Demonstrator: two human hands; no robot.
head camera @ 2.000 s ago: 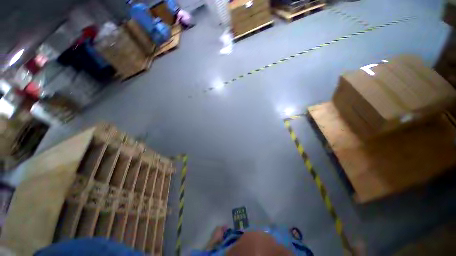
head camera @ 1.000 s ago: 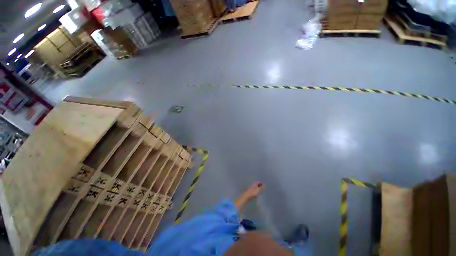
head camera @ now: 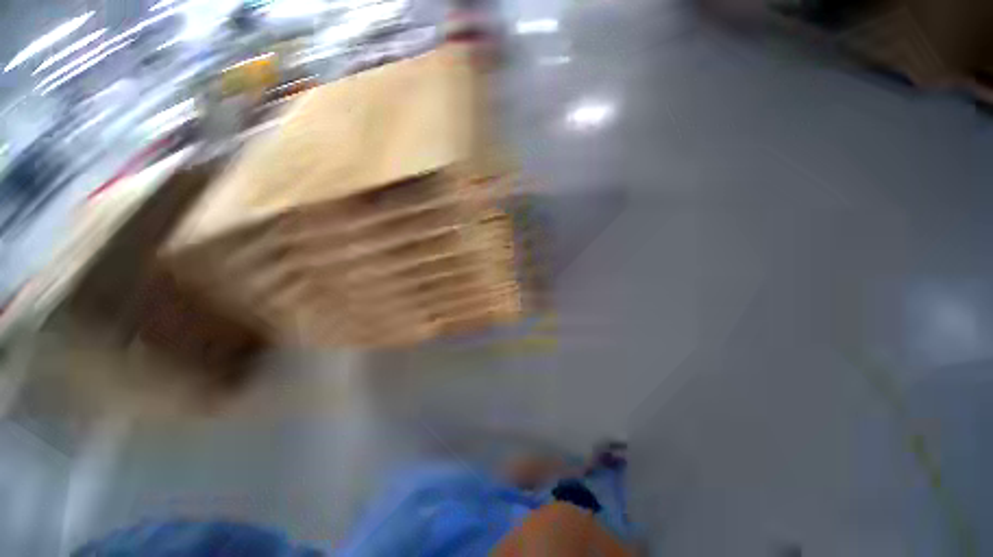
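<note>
A stack of plywood-topped pallets [head camera: 348, 158] stands left of centre, badly blurred. Its pale flat top is wider than the slatted layers below. My left hand [head camera: 531, 470] is a small blurred patch at the end of the light blue sleeve, low in the middle. It is apart from the stack in the picture, and its fingers cannot be made out. My right hand is not in view. A blurred orange-brown shape covers the bottom edge.
A brown, box-like block [head camera: 201, 326] is left of the stack, too blurred to name. Glossy grey floor [head camera: 708, 294] lies to the right, with a faint yellow line [head camera: 926, 457]. Dark brown goods [head camera: 926, 49] show at the top right corner. Ceiling lights streak across the top left.
The view has swung left, so the pallet stack now sits nearer the middle and looks smaller. My left hand shows lower and less clearly. The cartons at the right have left the picture.
</note>
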